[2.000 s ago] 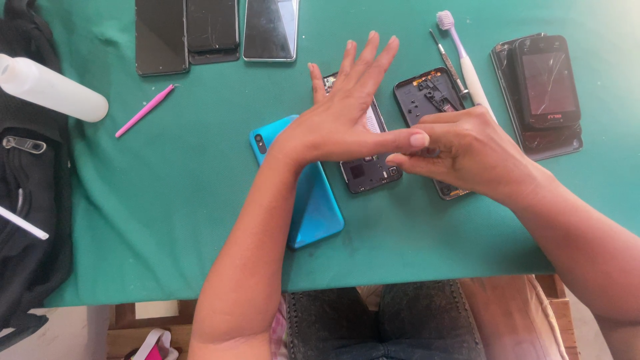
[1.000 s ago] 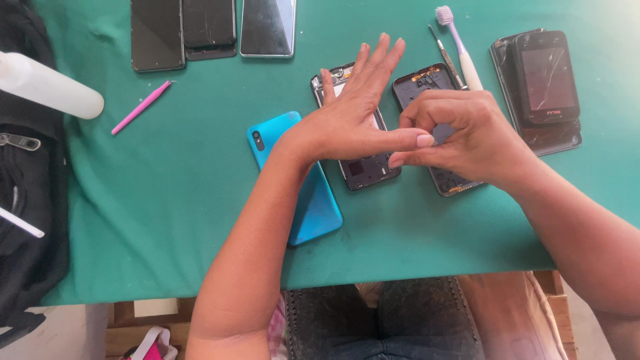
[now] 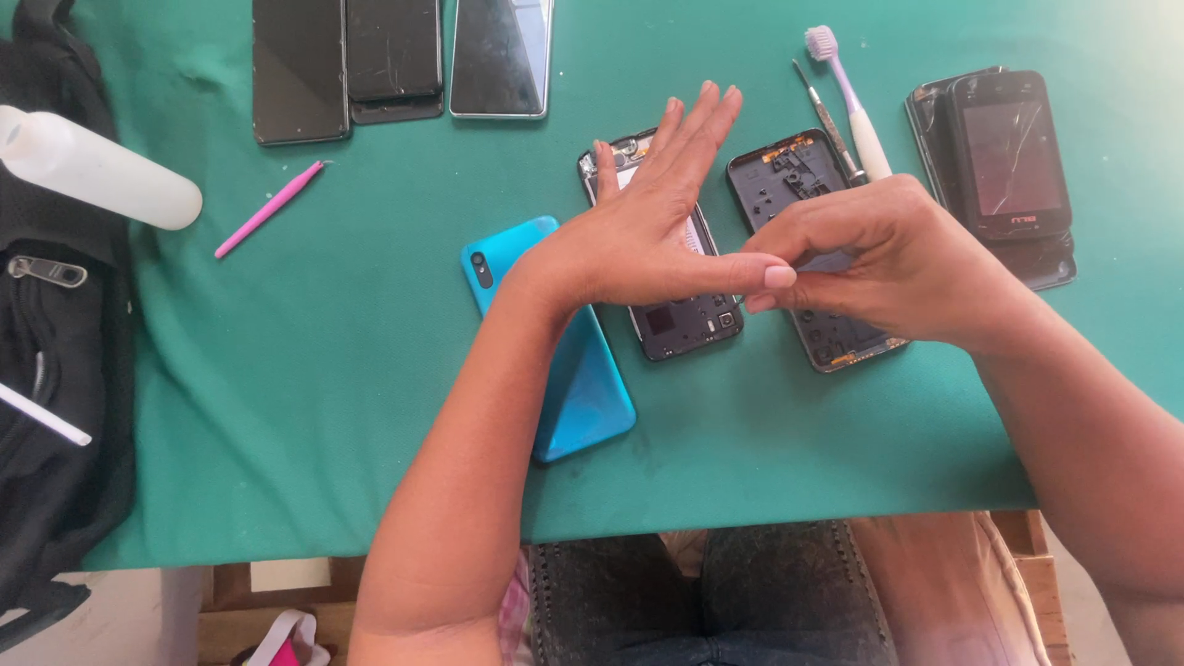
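My left hand (image 3: 647, 236) is spread above an opened smartphone with bared inner parts (image 3: 689, 324), its thumb reaching to my right hand's fingertips. Thumb and index finger of my right hand (image 3: 860, 264) are pinched together at that thumb; a tiny dark bit shows at the tips, too small to name. Under my right hand lies a black phone frame (image 3: 800, 171) with small parts and orange flex contacts. A blue phone back cover with a camera (image 3: 587, 388) lies partly beneath my left forearm.
A precision screwdriver (image 3: 832, 129) and a toothbrush (image 3: 865, 139) lie beyond my right hand. Stacked phones (image 3: 1013, 157) are at the right, several more (image 3: 301, 69) at the far left. A pink pen-like tool (image 3: 268, 210), a white bottle (image 3: 102, 171) and a black bag (image 3: 69, 370) are at the left.
My right hand's curled fingers have shifted slightly over the black phone frame, whose upper part shows more in the middle frame. My left hand stays spread in about the same place.
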